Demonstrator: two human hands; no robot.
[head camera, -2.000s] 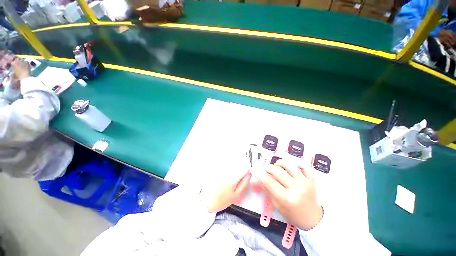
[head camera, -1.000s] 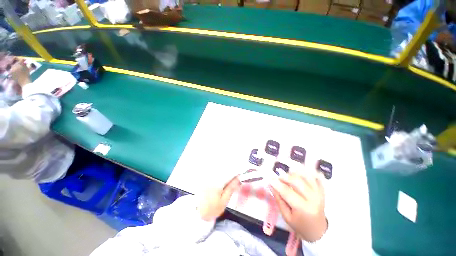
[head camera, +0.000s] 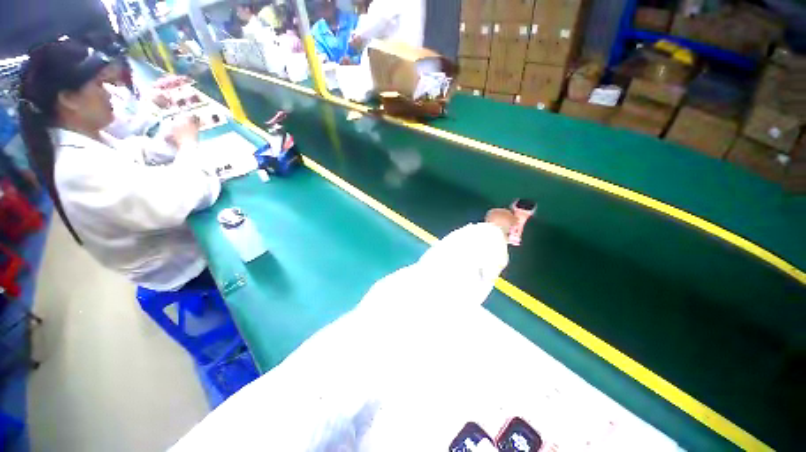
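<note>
My left hand (head camera: 502, 218), small at the end of a long white sleeve, is stretched out over the dark green conveyor belt. It is shut on a smartwatch (head camera: 524, 208) with a black face and pink strap, at the fingertips; part of the strap hangs below. Two more black-faced smartwatches, one with a pink edge (head camera: 520, 436), lie side by side on the white board (head camera: 583, 397) at the bottom edge, partly cut off. My right hand is not in view.
A translucent bottle (head camera: 243, 237) stands on the green bench (head camera: 331, 256) at left. A person in a white coat (head camera: 119, 194) sits beyond it. A dark blue holder (head camera: 278, 154) stands further back. Yellow edges (head camera: 610, 357) flank the belt. An open carton (head camera: 408, 79) stands behind.
The view has swung left and up. My left hand has moved from the board out over the belt with a watch. My right hand has left the picture.
</note>
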